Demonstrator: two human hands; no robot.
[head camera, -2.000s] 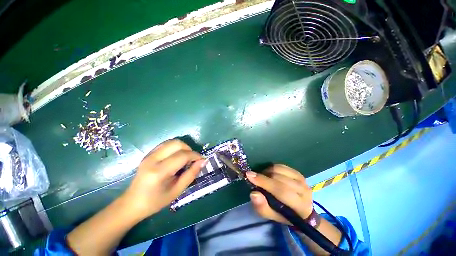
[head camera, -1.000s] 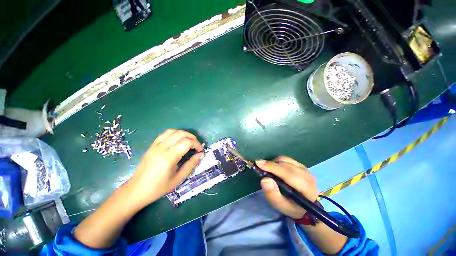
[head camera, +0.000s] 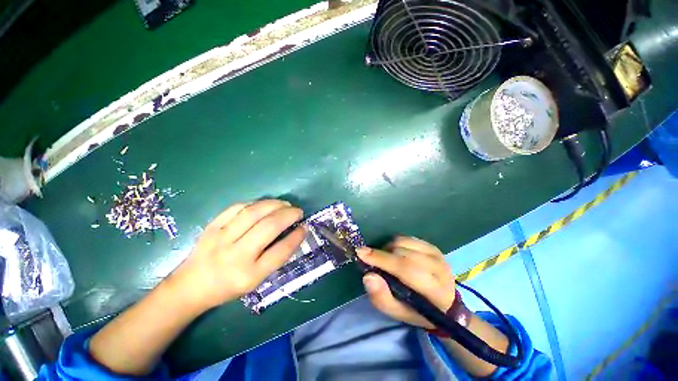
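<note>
The phone assembly (head camera: 316, 262) lies tilted on the green bench in front of me, its speckled circuit board (head camera: 343, 227) at the upper right end. My right hand (head camera: 409, 279) grips the black soldering iron (head camera: 420, 303); its metal shaft points to the upper left and the tip is over the board. My left hand (head camera: 241, 249) is at the phone's upper left edge, thumb and fingertips close together there. Whether it pinches a small part is too small to tell. A thin wire sticks out below the phone.
A pile of small leaded components (head camera: 140, 206) lies left. A plastic bag (head camera: 30, 257) and metal cylinder (head camera: 21, 350) are at the left edge. Behind right are a fan (head camera: 435, 46), a solder tub (head camera: 513, 119) and a black station (head camera: 569, 67). Another phone (head camera: 160, 9) lies beyond the white rail.
The phone beyond the rail has come into view and shifted left. My left hand's fingers have flattened over the phone's edge. The iron has stayed at the board; the whole view has shifted slightly.
</note>
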